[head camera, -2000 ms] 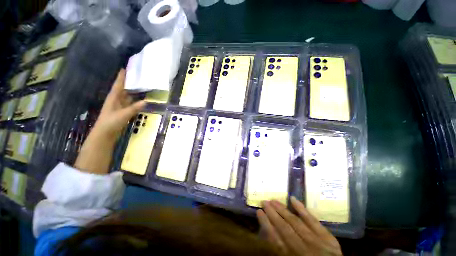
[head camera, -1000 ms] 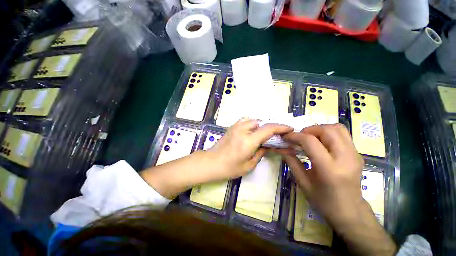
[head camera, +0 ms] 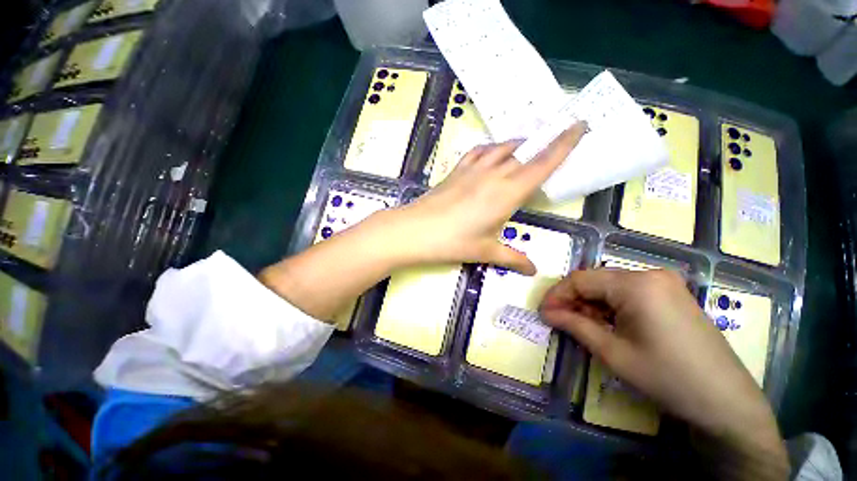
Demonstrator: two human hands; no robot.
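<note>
A clear tray (head camera: 365, 353) holds pale yellow phone backs with dark camera rings. My left hand (head camera: 460, 211) is over the middle of the tray, with the folded white label strip (head camera: 606, 141) between its fingers and its thumb apart. My right hand (head camera: 658, 329) has its fingertips pinched at the right edge of a small printed label (head camera: 522, 322), which lies slightly tilted on a front-row phone back (head camera: 507, 362). Labels also show on the two right-hand phone backs of the far row (head camera: 752, 230). My hands and the strip hide parts of several phone backs.
Stacked filled trays (head camera: 141, 197) stand at the left. A white label roll (head camera: 381, 21) is beyond the tray, cut by the top edge. Part of a red bin (head camera: 742, 9) and white rolls (head camera: 818, 38) are at the top right. A paper scrap lies behind the tray.
My hands have moved apart. My left hand keeps the strip, now raised toward the far row; my right hand has come down to the front-row phone back, where a label now shows.
</note>
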